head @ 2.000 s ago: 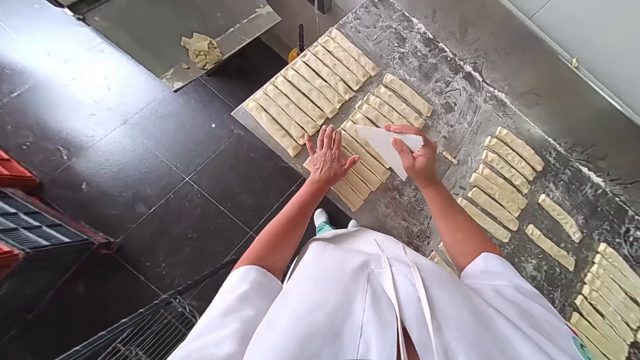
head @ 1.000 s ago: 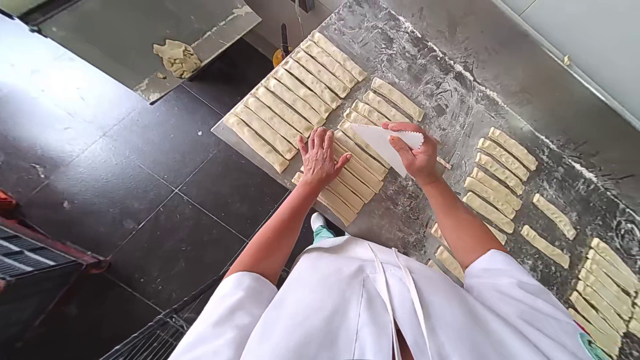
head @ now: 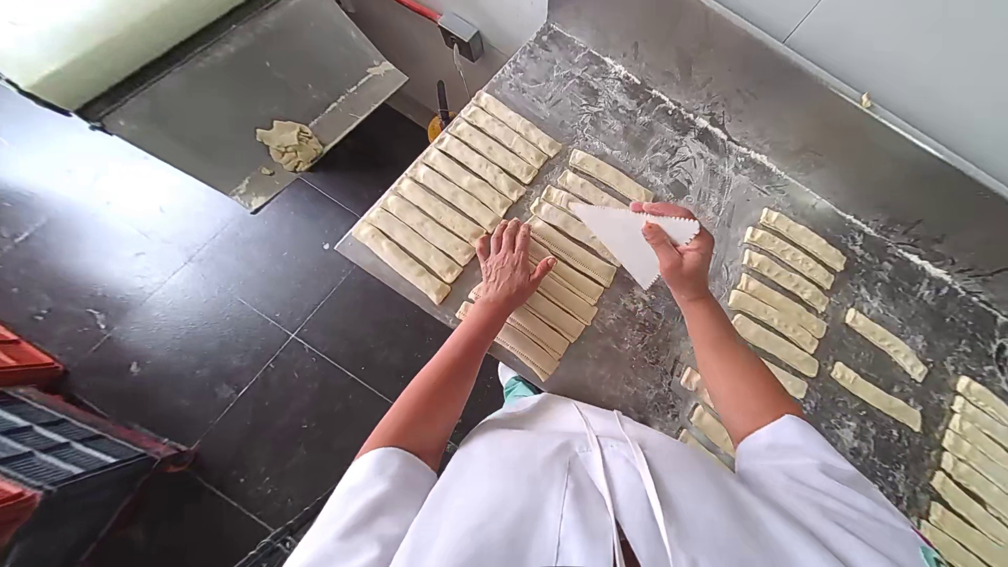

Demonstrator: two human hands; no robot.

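Note:
My left hand (head: 508, 268) lies flat, fingers apart, on the left ends of a group of dough strips (head: 563, 287). Several of these strips have fine toothed marks along them. In my right hand (head: 681, 248) is a white triangular dough scraper (head: 622, 236) with serrated edges, tilted over the strips in the same group. A row of smooth dough strips (head: 445, 201) lies side by side just beyond my left hand. More dough strips (head: 780, 276) lie to the right of my right forearm. The scraper hides part of the strips under it.
The floured metal worktable (head: 654, 327) meets a metal backsplash (head: 709, 71) behind. At the upper left, a lump of dough (head: 290, 146) sits on a metal tray-like surface (head: 228, 87). Crates (head: 63, 441) stand on the dark tiled floor at the left. Further strips (head: 972, 465) lie at the far right.

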